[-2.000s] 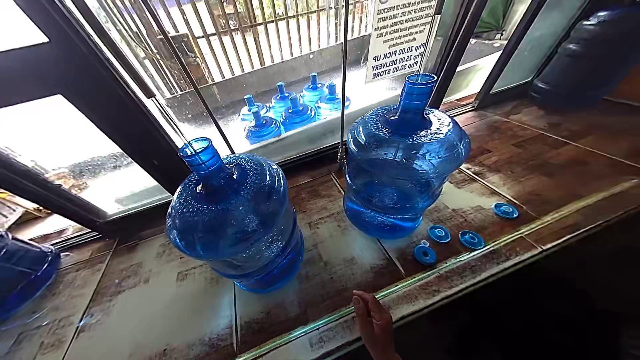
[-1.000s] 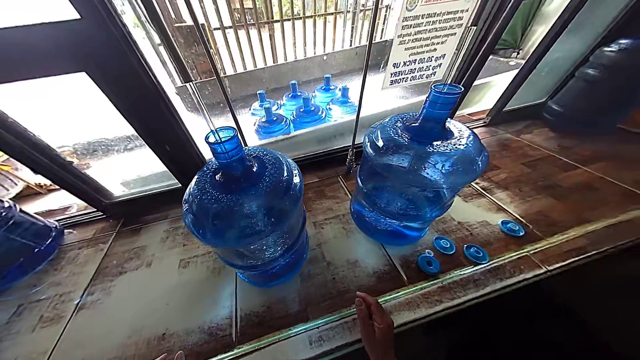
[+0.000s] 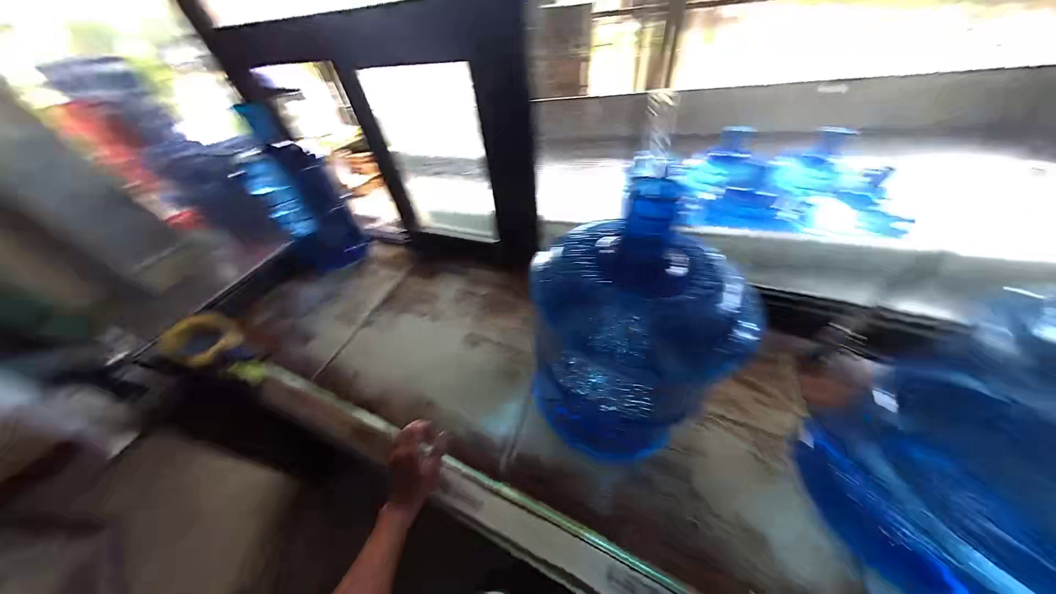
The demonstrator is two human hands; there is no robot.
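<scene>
My left hand [image 3: 417, 462] rests on the front edge of the tiled counter [image 3: 437, 355], its fingers on the edge strip and no object seen in it. To its right stands an upright blue plastic water jug [image 3: 643, 338] with an uncapped neck. Another blue water jug [image 3: 932, 462] fills the lower right, blurred and cut off by the frame. My right hand is out of view.
A yellow ring-shaped roll [image 3: 198, 338] lies at the counter's left end. Blurred blue jugs [image 3: 305, 206] stand by the dark door frame [image 3: 503, 124]. More blue jugs [image 3: 825, 190] are behind the glass.
The view has swung strongly left. My left hand, only fingertips at the bottom edge one second ago, now shows with its forearm. My right hand and the blue caps have left the view.
</scene>
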